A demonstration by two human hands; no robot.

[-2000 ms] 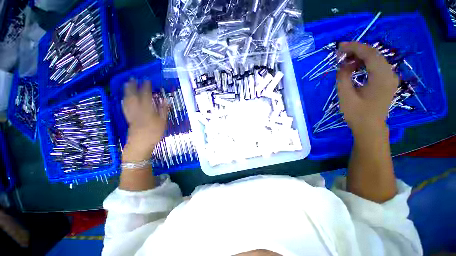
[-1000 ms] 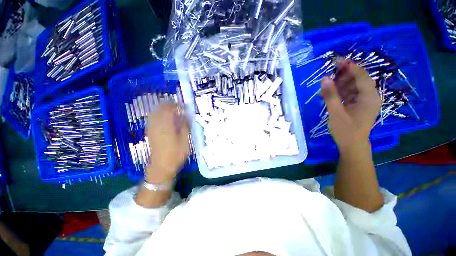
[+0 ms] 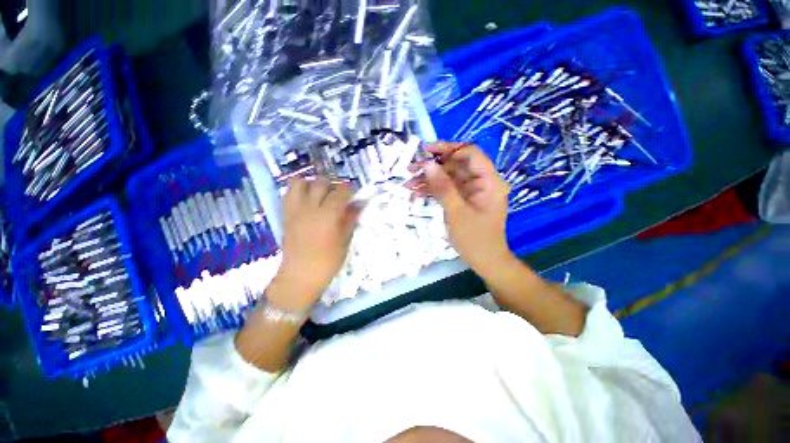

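The white tray [image 3: 398, 282] lies in front of me, with short silver tubes [image 3: 381, 156] towards its far end and bright white parts [image 3: 381, 238] at its near end. My left hand [image 3: 316, 227] is over the tray's left side, fingers bent down among the parts; whether it grips one cannot be told. My right hand [image 3: 472, 199] is over the tray's right edge, its fingertips closed on a thin rod with a dark red portion [image 3: 452, 152]. Loose thin rods [image 3: 554, 130] lie tangled in the right blue tray [image 3: 667, 112].
The left blue tray [image 3: 152, 186] holds two rows of silver-white units. Two blue bins [image 3: 48, 372] at far left hold silver assemblies. A clear plastic bag [image 3: 320, 52] of tubes covers the white tray's far end. More blue trays [image 3: 769, 52] show at upper right.
My left hand has moved from the left blue tray to the white tray. My right hand has left the right blue tray with a rod. The view has turned and shifted right.
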